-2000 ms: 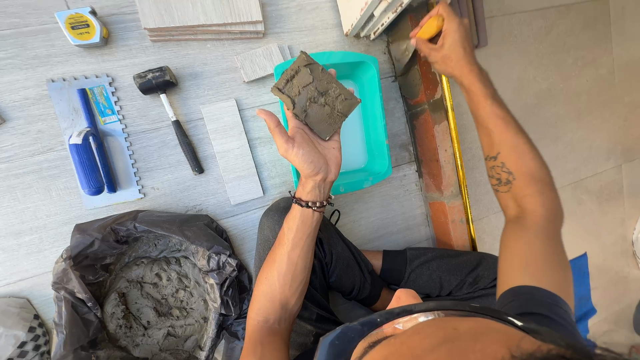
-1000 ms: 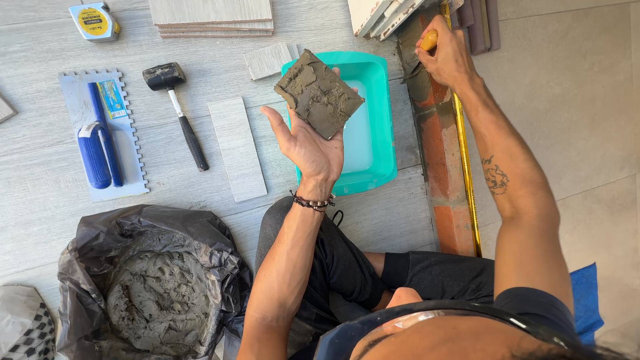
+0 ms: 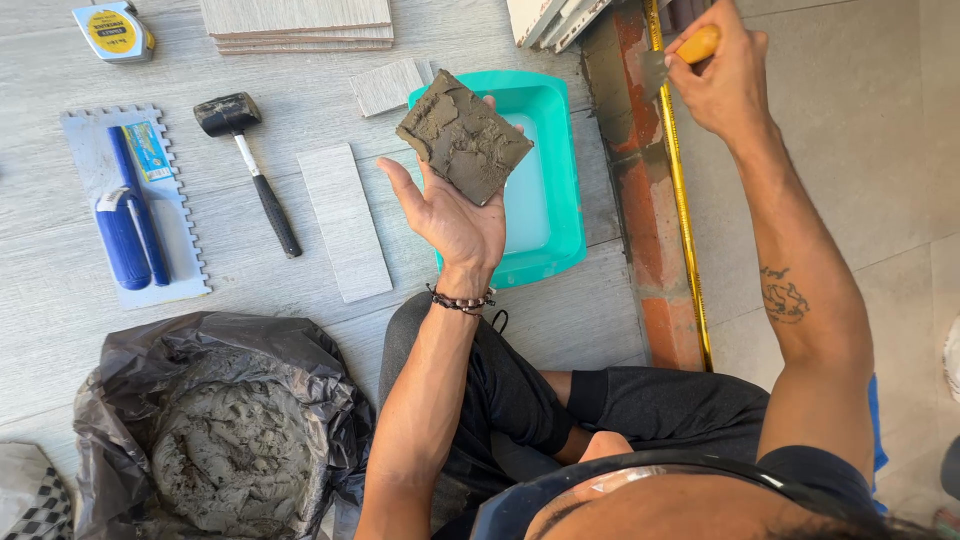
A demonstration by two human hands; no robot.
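My left hand [image 3: 461,217] lies palm up beneath a small tile piece [image 3: 466,139] coated with rough grey mortar, held over a teal plastic basin [image 3: 566,187] of cloudy water. At the upper right, my right hand [image 3: 720,82] grips the yellow handle [image 3: 699,45] of a small trowel or putty knife. Its blurred blade [image 3: 654,73] is over the strip of exposed brick [image 3: 643,217], partly spread with mortar [image 3: 606,82]. A yellow metal edge strip [image 3: 682,210] runs along that brick.
A bag-lined container [image 3: 225,322] of mortar stands lower left. On the wood-look floor lie a notched trowel [image 3: 124,210], a rubber mallet [image 3: 247,157], a tape measure [image 3: 112,31], a cut tile [image 3: 345,221], a smaller offcut [image 3: 386,86] and stacked tiles [image 3: 296,19].
My right hand has shifted a little along the brick strip, with the yellow-handled tool still in it. My left hand still holds the mortar-covered piece over the basin.
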